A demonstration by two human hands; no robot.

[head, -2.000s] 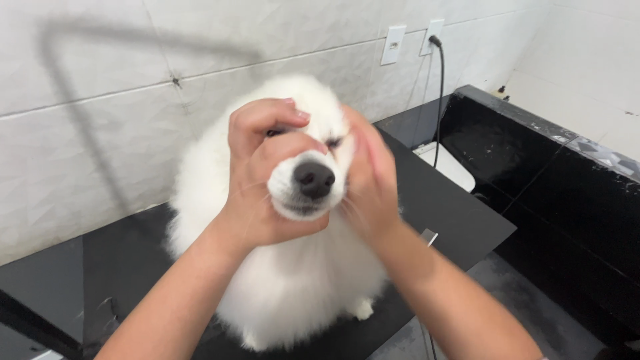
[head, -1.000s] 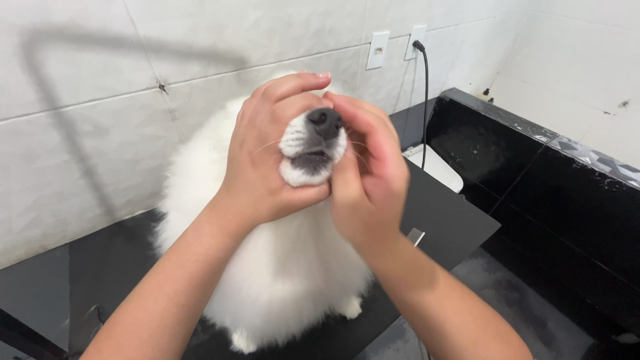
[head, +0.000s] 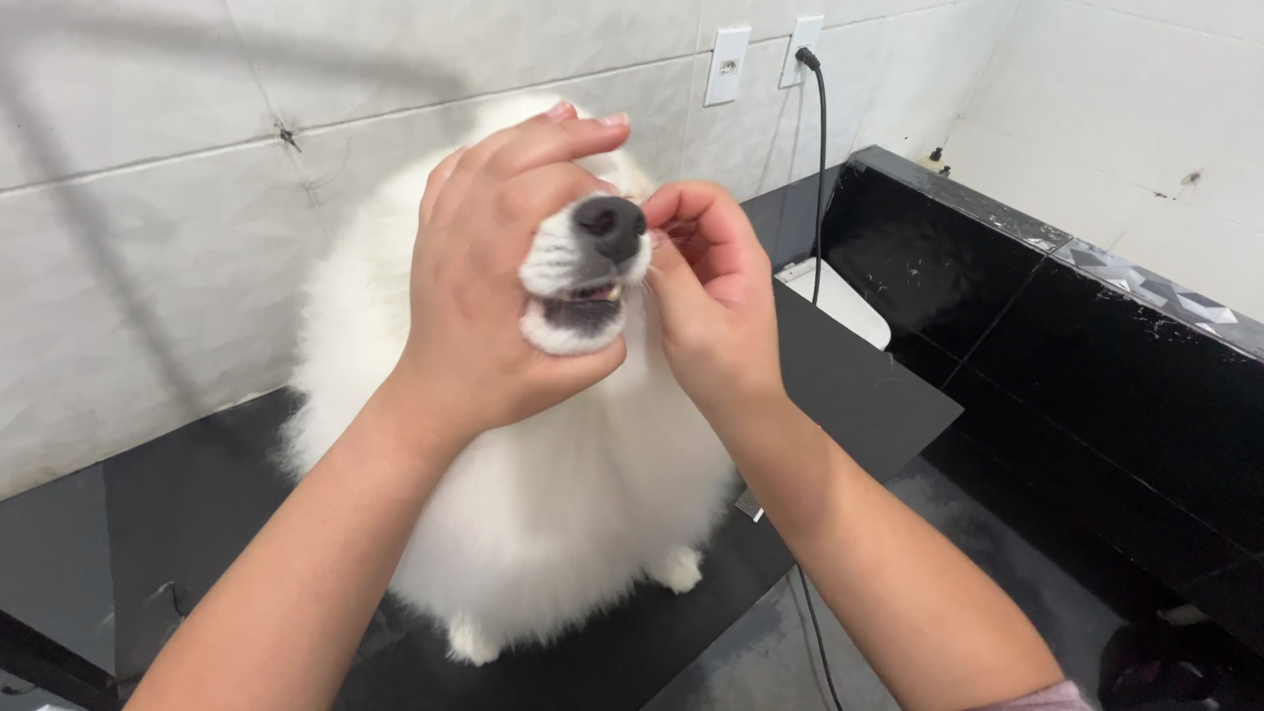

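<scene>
A fluffy white dog (head: 563, 513) sits on a black table, its muzzle tipped up and its mouth slightly parted. My left hand (head: 494, 286) is wrapped around the muzzle, with the thumb under the chin and the fingers over the top of the face, hiding one eye. Beside the dark nose (head: 610, 227), my right hand (head: 716, 286) has its thumb and forefinger brought close together at the side of the muzzle. Whether anything is between those fingertips cannot be told. Part of a metal comb (head: 750, 505) shows on the table near my right forearm.
The black table (head: 859, 385) stands against a white tiled wall. Wall outlets (head: 728, 67) are above it, one with a black cable (head: 822, 178) plugged in. A white object (head: 839, 301) lies behind the table's corner. To the right is a black tiled partition (head: 1116, 365).
Since two seconds ago the dog's muzzle has tipped upward and its mouth has parted. My right hand has gone from cupping the cheek to bent fingers beside the muzzle.
</scene>
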